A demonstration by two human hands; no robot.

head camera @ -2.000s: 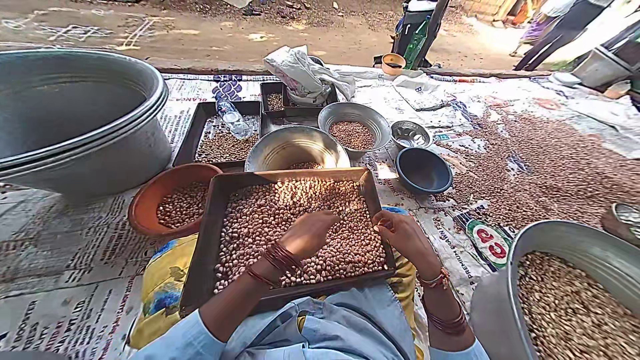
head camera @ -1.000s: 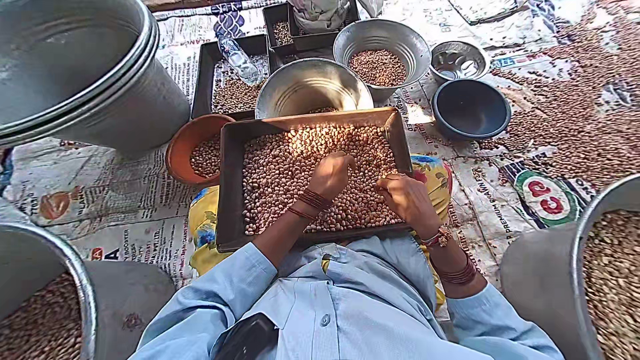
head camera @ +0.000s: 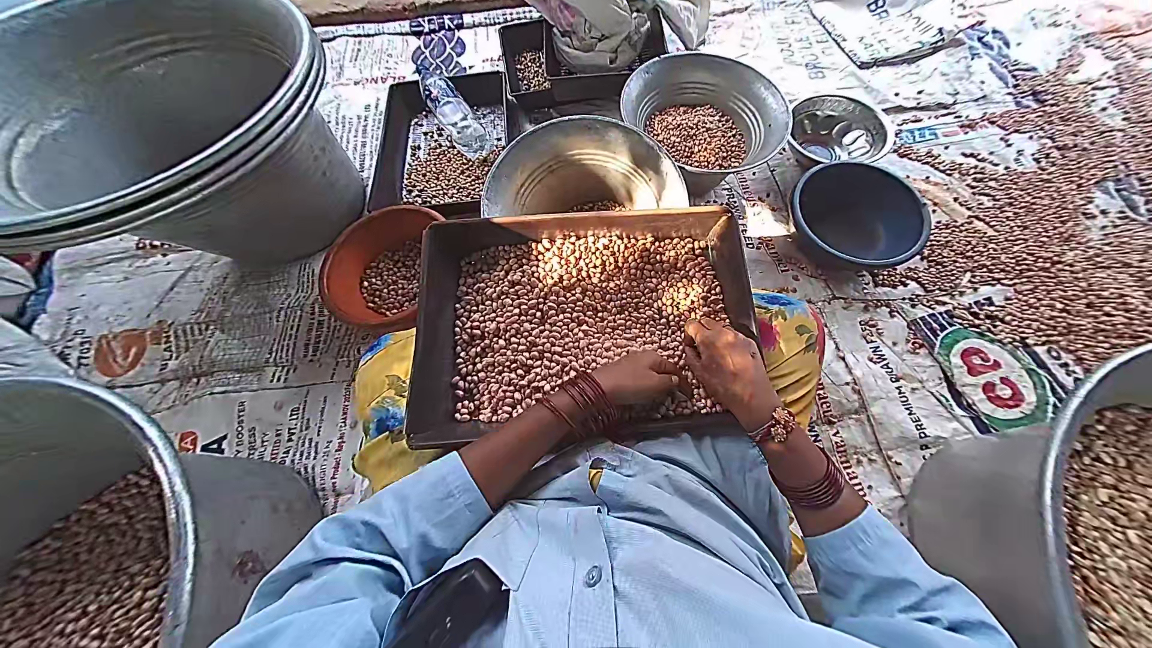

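Note:
A dark rectangular tray [head camera: 576,225] rests across my lap, holding a broad layer of reddish-brown nuts or seeds [head camera: 558,315]. My left hand [head camera: 641,378] touches them near the tray's lower edge, its fingers bent downward with the tips hidden. My right hand [head camera: 724,360] is just beside it at the tray's right side, fingers curled over the same layer. Whether either hand grips any of the pieces cannot be made out. Behind the tray stands a metal basin [head camera: 585,166], and at its left is an orange-brown bowl [head camera: 346,270] with more pieces.
Stacked metal tubs [head camera: 261,180] stand at left; filled metal tubs flank me at lower left [head camera: 180,504] and lower right [head camera: 981,504]. Beyond are a tray with a plastic bottle [head camera: 454,112], a metal basin [head camera: 765,108] and a dark bowl [head camera: 859,216]. Loose pieces [head camera: 1062,225] cover the right of the printed sheeting.
My left hand has moved down and right across the tray, close to my right hand. The view has tilted downward since the first frame.

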